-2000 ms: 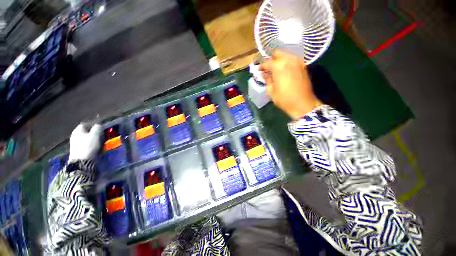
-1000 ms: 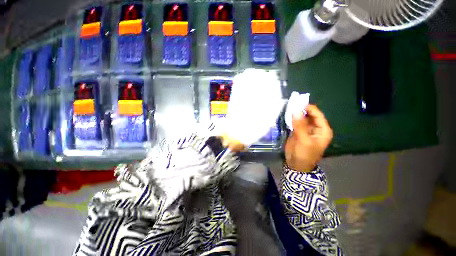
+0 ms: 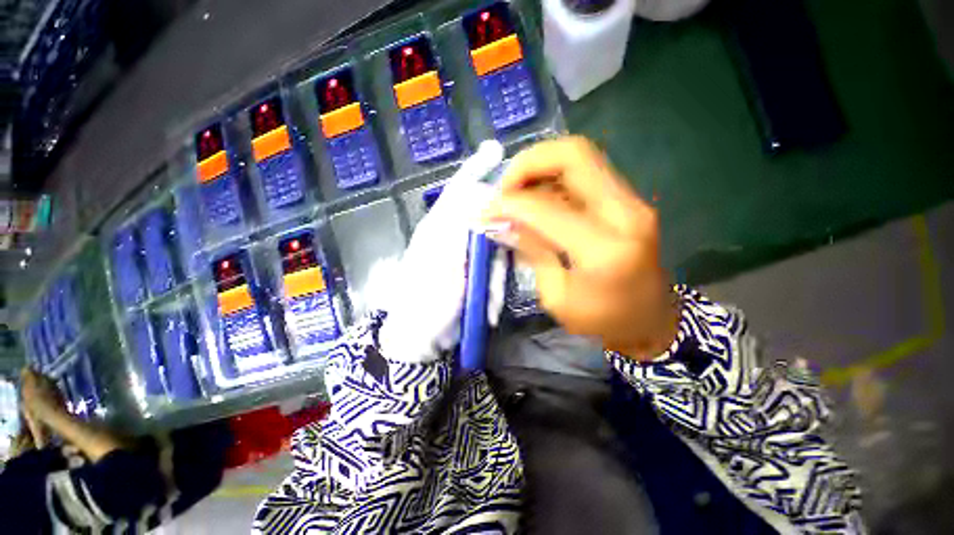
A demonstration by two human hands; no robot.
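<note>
A blue phone (image 3: 476,303) is held on edge in my gloved left hand (image 3: 434,261), in front of the clear tray. My bare right hand (image 3: 591,251) is at the phone's upper end, its fingers bent against it. A bit of white cloth (image 3: 498,280) shows beneath the right fingers, beside the phone. The clear tray (image 3: 368,242) holds blue phones with orange bands, such as this one in the back row (image 3: 502,68). One front-row pocket shows bare. The pockets behind my hands are partly hidden.
A whitish bottle (image 3: 586,47) stands past the tray's back right corner. A dark slab (image 3: 785,78) lies on the green mat (image 3: 680,157). More trays with blue phones (image 3: 157,246) are at the left. Another person's hands (image 3: 63,418) are at the lower left.
My hands have come together in front of the tray, and the phone now shows edge-on between them. The right hand has moved left with the cloth. The view has tilted and the other person's hands appear.
</note>
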